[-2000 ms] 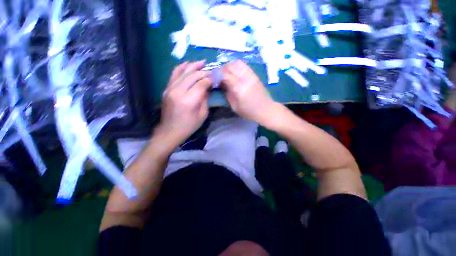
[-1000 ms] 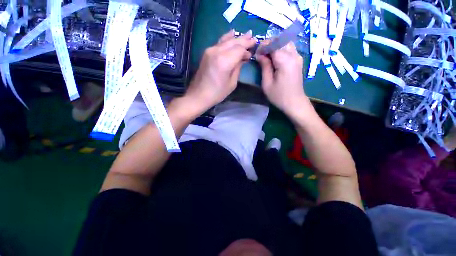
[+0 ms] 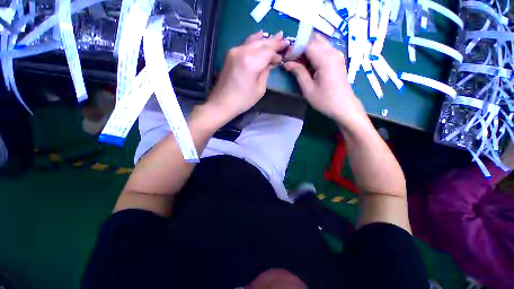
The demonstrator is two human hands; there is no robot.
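Note:
My left hand [image 3: 246, 73] and my right hand [image 3: 325, 71] meet over the near edge of the green bench. Between their fingertips is a small circuit board [image 3: 286, 52], mostly hidden by the fingers. My left hand grips its left side. A flat ribbon cable [image 3: 302, 37] rises from the fingers of my right hand, which hold its lower end at the board. Whether the cable sits in the connector cannot be told.
A black tray [image 3: 207, 62] at left holds boards, with cables [image 3: 171, 113] hanging over its edge above my left forearm. A loose cable pile [image 3: 360, 42] lies ahead. Another batch of boards with cables [image 3: 459, 121] is at right. A red stool [image 3: 338, 166] stands below.
The view has shifted, bringing bench and tray lower and leftward structures rightward. The ribbon cable at my right hand has swung from slanting right to nearly upright. My right fingers have shifted around it.

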